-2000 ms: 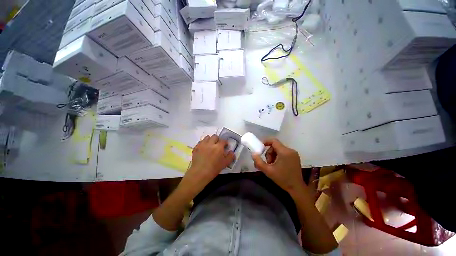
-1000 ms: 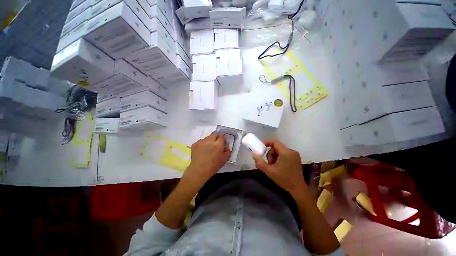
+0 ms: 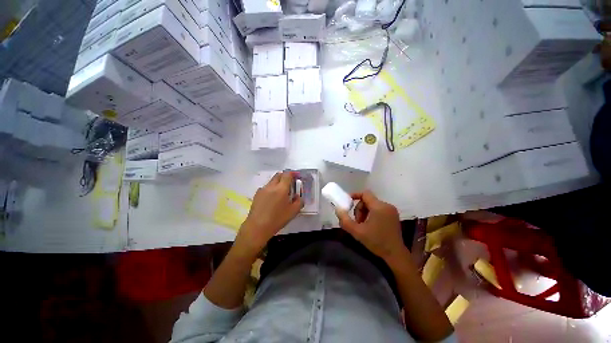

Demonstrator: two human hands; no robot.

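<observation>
My left hand is at the left side of an open box base near the table's front edge, its fingers reaching over the rim into the recess. What the fingertips touch inside is too blurred to tell. My right hand holds a glossy white rounded charging case between thumb and fingers, just right of the base and apart from it. A white retail box with a round gold dot lies behind the case. Two thin black straps, one looped and one shorter, lie farther back.
Tall box stacks stand at left, small boxes left of centre. A box wall is at right. Yellow outlines mark the tabletop. Wrapped white units in clear plastic lie at the back. A red stool is below right.
The open box base has turned straighter to the table edge, and my left hand has shifted slightly left with it. My right hand still holds the white case, now slightly lower.
</observation>
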